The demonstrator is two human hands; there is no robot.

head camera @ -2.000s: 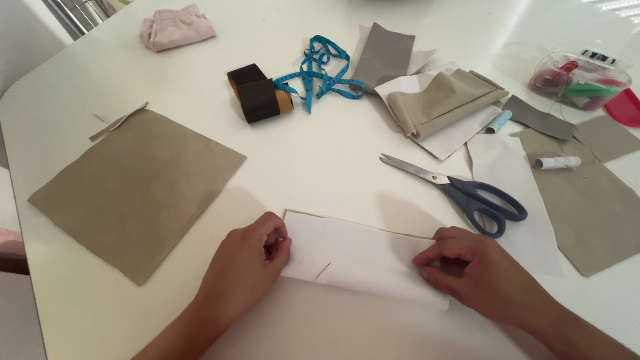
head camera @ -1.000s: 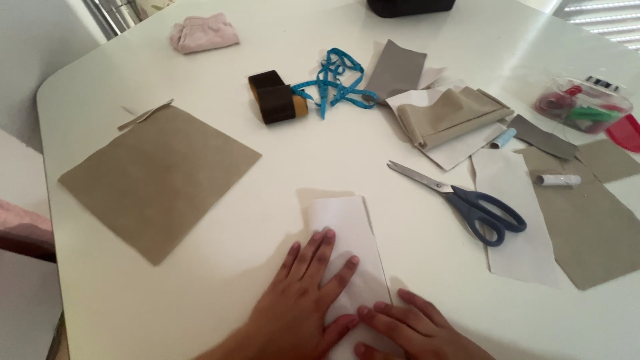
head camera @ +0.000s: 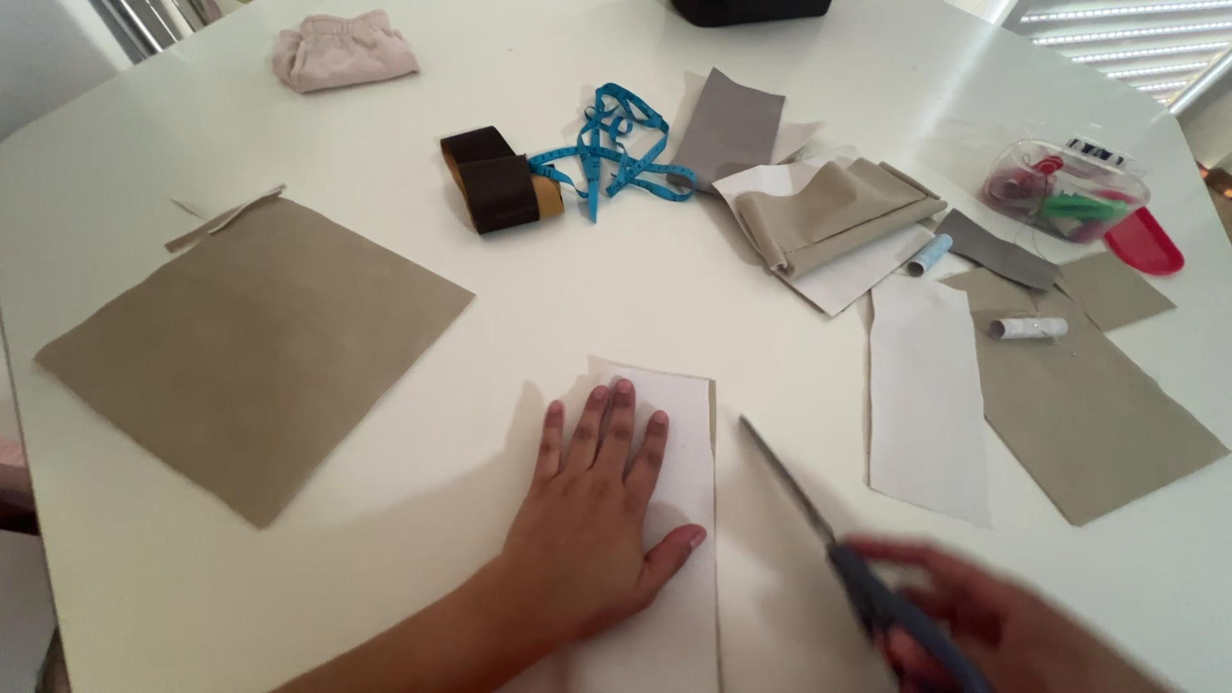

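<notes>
My left hand [head camera: 602, 500] lies flat, palm down with fingers spread, on a folded white-faced fabric piece [head camera: 679, 404]. A thin beige strip shows at that piece's right edge. On the right, my right hand [head camera: 982, 616] is blurred and grips the dark-handled scissors [head camera: 818, 525]. Their blades point up and left, beside the fabric's right edge, and look closed. A large beige fabric square [head camera: 260, 356] lies to the left, with a narrow offcut [head camera: 226, 219] at its top corner.
Behind lie a brown ribbon roll [head camera: 496, 188], a blue measuring tape [head camera: 616, 154] and folded beige fabric [head camera: 837, 212]. To the right are a white piece [head camera: 924, 395], beige fabric [head camera: 1097, 404], thread spools [head camera: 1030, 328] and a clear plastic box [head camera: 1064, 192]. Pink cloth [head camera: 346, 53] sits at the far left.
The scissors, lying on the table in both earlier frames, are now in my right hand. That hand has left the folded fabric, which first lay crosswise and now runs lengthwise. My left hand stays on it.
</notes>
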